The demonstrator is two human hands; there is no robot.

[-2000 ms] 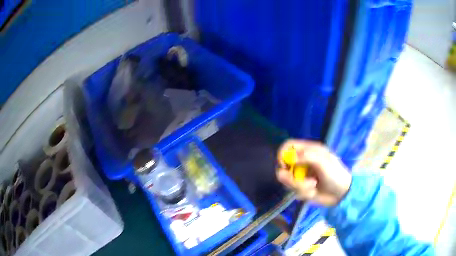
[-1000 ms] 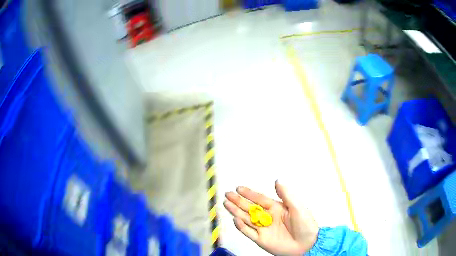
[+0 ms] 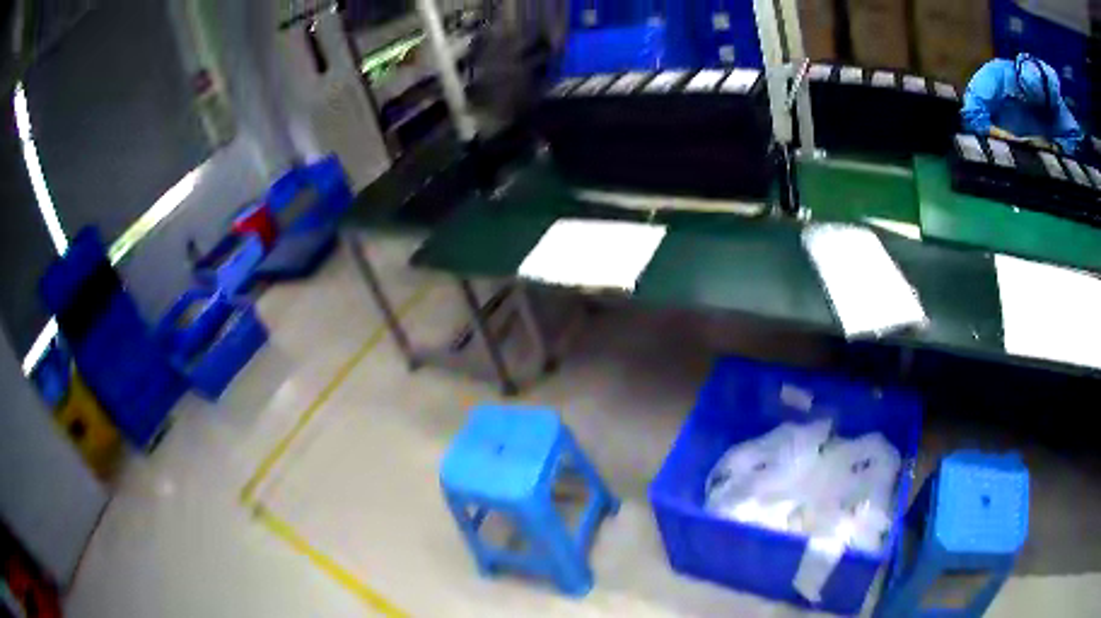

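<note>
Neither of my hands is in the picture. Nearest in front of me is a blue waste bin (image 3: pixel 779 565) on the floor, holding crumpled white film scraps (image 3: pixel 803 477), with one strip hanging over its front rim. Behind it runs a long bench (image 3: pixel 724 272) with dark green matting. White sheets lie on the bench, one at the left (image 3: pixel 593 252) and one at the right (image 3: pixel 1056 308). A thicker white slab (image 3: pixel 863 280) lies between them. The view is somewhat blurred.
One blue stool (image 3: pixel 507 465) stands left of the bin, another (image 3: pixel 980 513) touches or nearly touches its right side. Stacked black trays (image 3: pixel 658 139) stand on the bench. A person in blue (image 3: pixel 1020 103) is at the far right. Blue crates (image 3: pixel 211 338) stand at the left. A yellow line marks the floor.
The view has swung right to the bench. The open hand with small yellow pieces on it has left the picture. The bin and stools now show nearer the middle.
</note>
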